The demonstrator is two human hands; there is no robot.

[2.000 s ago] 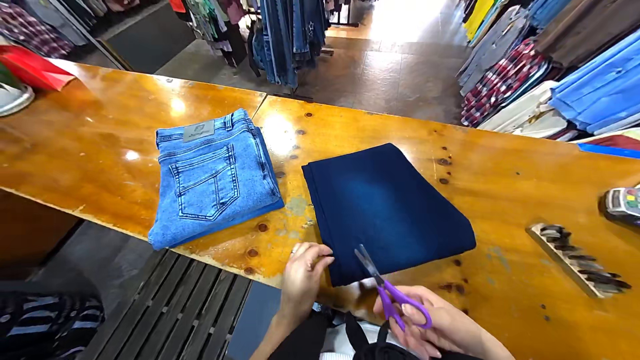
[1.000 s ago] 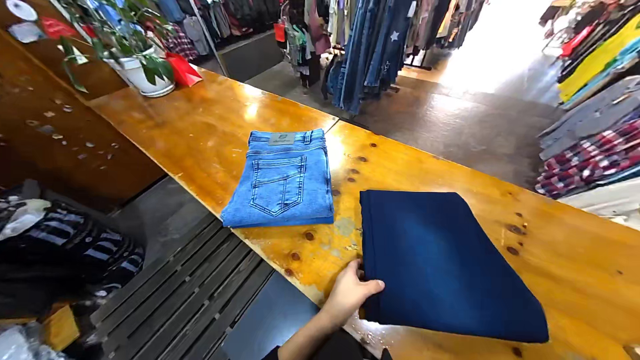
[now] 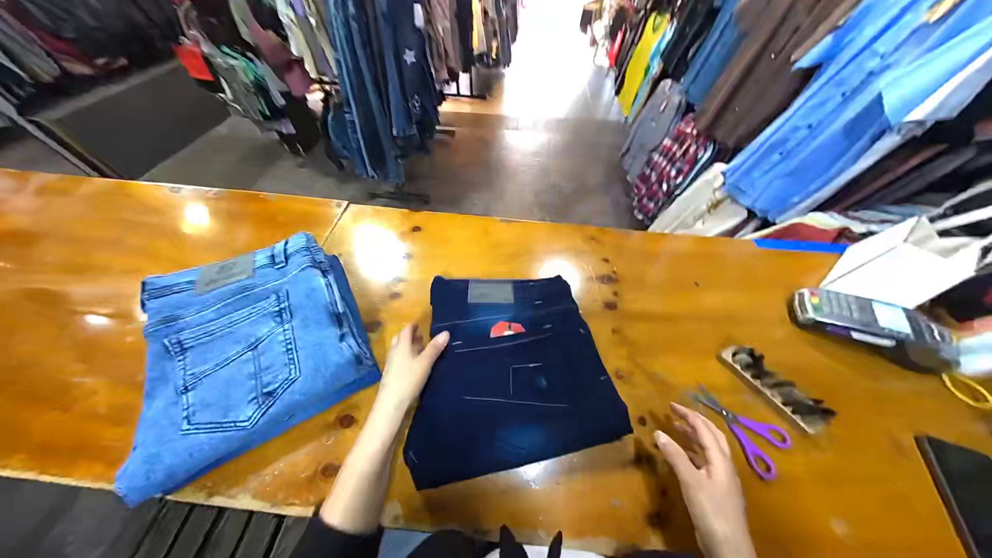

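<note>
Folded dark blue jeans [image 3: 519, 387] lie on the wooden counter [image 3: 666, 294], with their waistband patch, back pocket and a red tag showing. My left hand [image 3: 409, 364] touches their left edge near the pocket, thumb on the fabric. To the right of the jeans, my right hand [image 3: 701, 465] hovers with fingers apart and nothing in it. Purple-handled scissors [image 3: 744, 430] lie just beyond its fingers, blades pointing up and left. Folded light blue jeans [image 3: 240, 356] rest on the counter left of my left hand.
A narrow wooden strip with dark tufts [image 3: 775, 387] lies right of the scissors. Farther right are a card terminal [image 3: 876, 322], a white paper bag [image 3: 907, 260] and a dark flat object [image 3: 957, 480]. Clothing racks [image 3: 387, 77] stand beyond the counter's far edge.
The dark jeans now show their patch and back pocket, where earlier a plain side faced up. The scissors, in my right hand two seconds ago, now lie on the counter.
</note>
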